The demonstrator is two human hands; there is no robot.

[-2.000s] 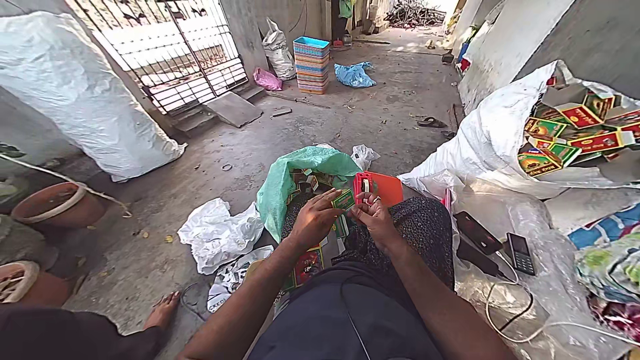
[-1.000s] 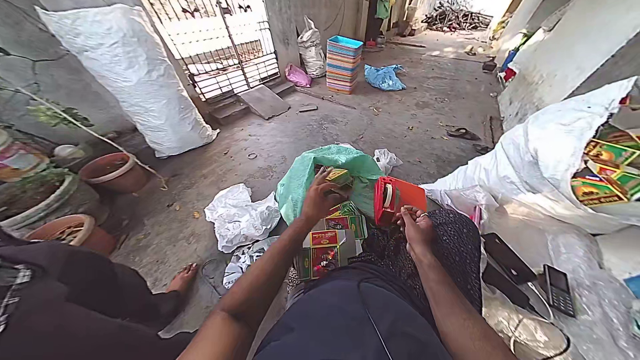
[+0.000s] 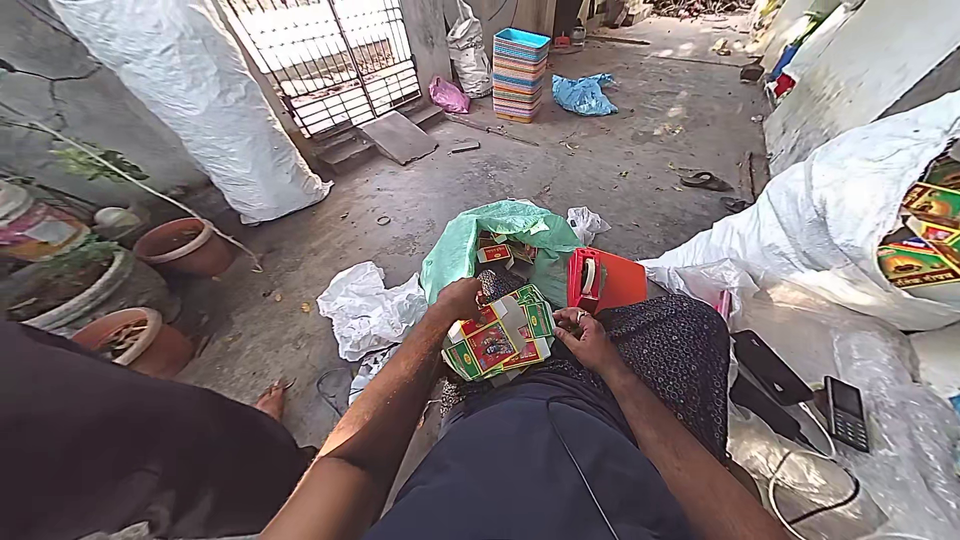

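Note:
Several flattened printed cardboard boxes (image 3: pixel 491 346) lie in a pile on my lap. My left hand (image 3: pixel 459 300) is at the pile's upper left edge, its fingertips partly hidden. At the right edge of the same pile is my right hand (image 3: pixel 585 337), fingers bent, touching or close to the cards; its grip is unclear. Just above that hand, a red tape dispenser (image 3: pixel 586 279) with a pale roll stands by an orange container (image 3: pixel 622 281). Beyond my lap a green plastic sack (image 3: pixel 502 217) gapes, with small folded boxes (image 3: pixel 495 251) inside.
On the right, a white sack (image 3: pixel 810 199) holds many printed boxes, near a smartphone (image 3: pixel 772 367) and a keypad phone (image 3: pixel 847 412). Crumpled white plastic (image 3: pixel 371 307) lies left of the green sack. Terracotta pots (image 3: pixel 184 247) and another person's leg (image 3: pixel 150 435) are at left; stacked baskets (image 3: pixel 519 75) stand ahead.
My left hand was at the green sack's opening a second ago and is now back at the cards on my lap. My right hand has moved from the tape dispenser toward the pile.

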